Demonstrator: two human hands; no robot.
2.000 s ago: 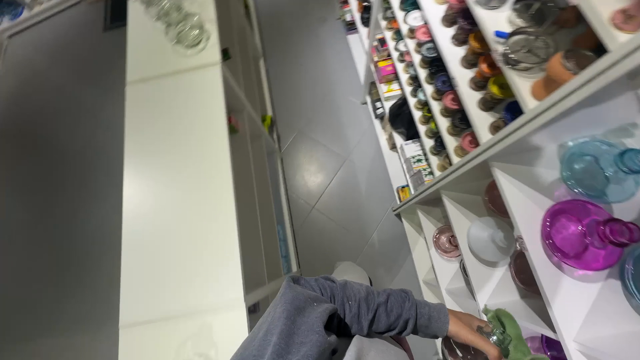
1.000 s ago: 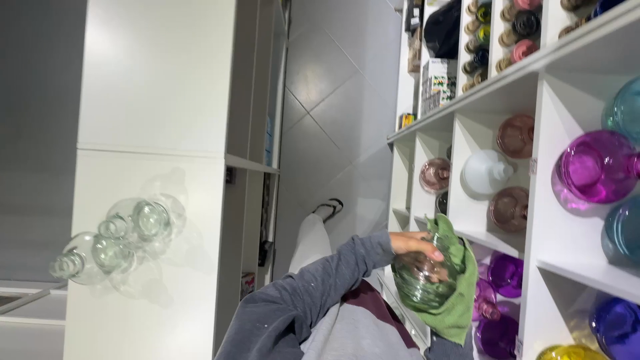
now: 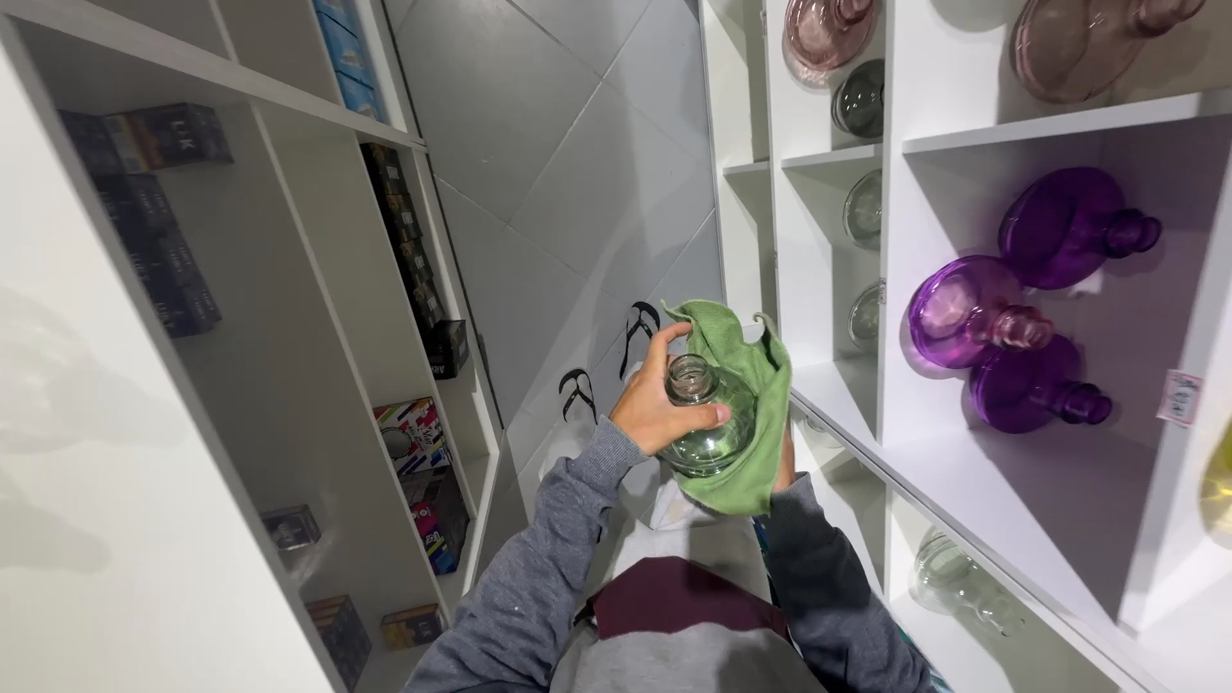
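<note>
In the head view, my left hand (image 3: 656,402) grips a clear glass bottle (image 3: 714,445) with a round body and short neck, fingers around one side and thumb across its front. A green cloth (image 3: 747,358) lies around the bottle's far and right sides. Most of my right hand (image 3: 787,458) is hidden behind the cloth; a strip of skin shows above the dark grey cuff, and the cloth and bottle rest against that hand.
On the right, white shelves (image 3: 991,481) hold purple glass bottles (image 3: 1064,228), pink ones (image 3: 830,37) and clear ones (image 3: 958,573). Shelving on the left holds small boxes (image 3: 173,135). Tiled floor (image 3: 568,144) runs between, below my flip-flops (image 3: 577,393).
The glass bottle and green cloth have come from beside the right shelves to in front of my body. The view has turned down toward the aisle.
</note>
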